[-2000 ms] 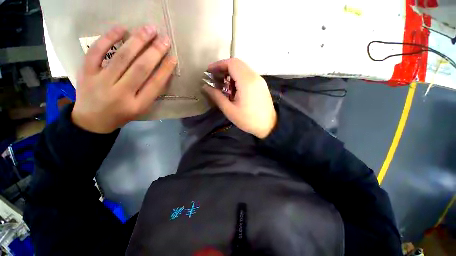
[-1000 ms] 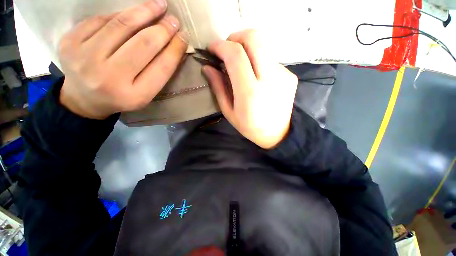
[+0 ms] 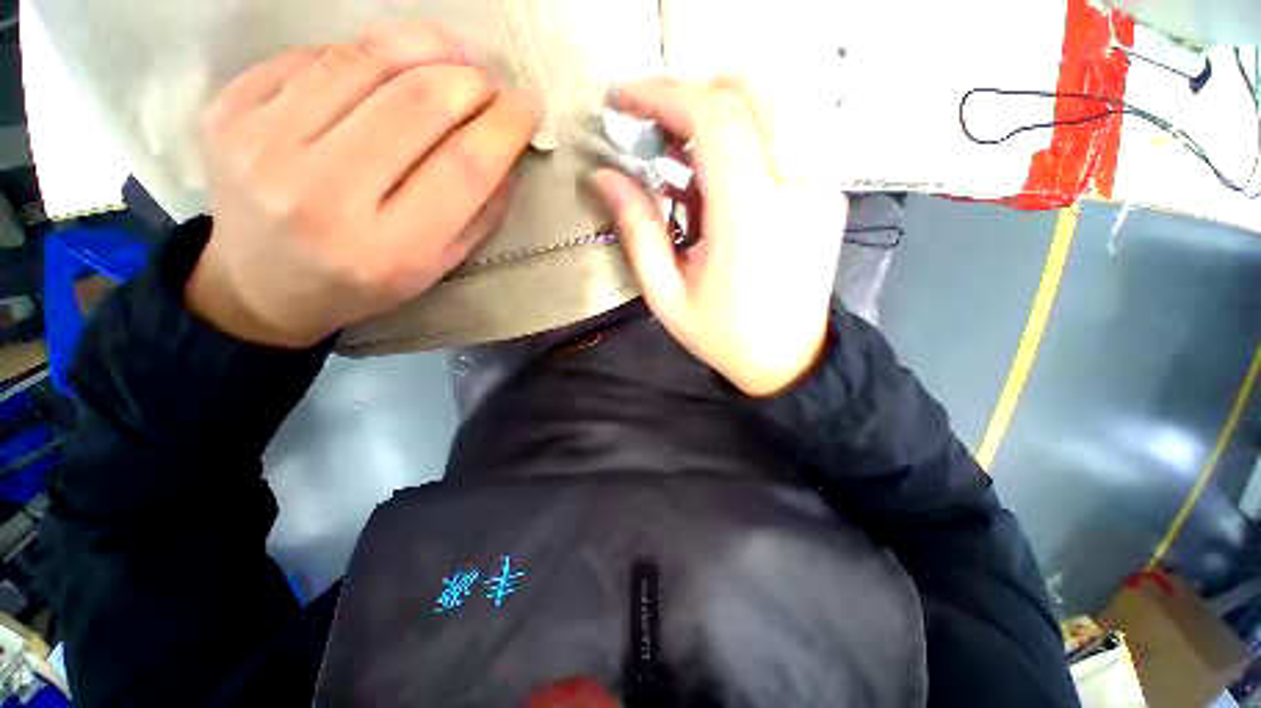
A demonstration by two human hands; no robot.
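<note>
The beige bag body [image 3: 581, 284] lies over the front edge of the white table, with a stitch line along its lower part. My left hand [image 3: 367, 187] grips the beige flap [image 3: 531, 69] near its pointed corner. My right hand [image 3: 740, 221] is just to the right of that corner and holds the silver thread snips [image 3: 643, 150], which are blurred. The snips' tips appear apart from the flap. The fingers of my left hand hide part of the flap's edge.
The white table [image 3: 885, 111] has red tape [image 3: 1086, 104] and a looped black cord [image 3: 1016, 137] at right. A yellow line [image 3: 1030, 339] crosses the grey floor. A cardboard carton [image 3: 1182, 643] stands at lower right, and a blue object [image 3: 72, 297] is at left.
My left hand first lay flat on the bag and now pinches the flap, exposing the stitch line below. The snips were at the flap corner one second ago and have moved slightly right, away from it.
</note>
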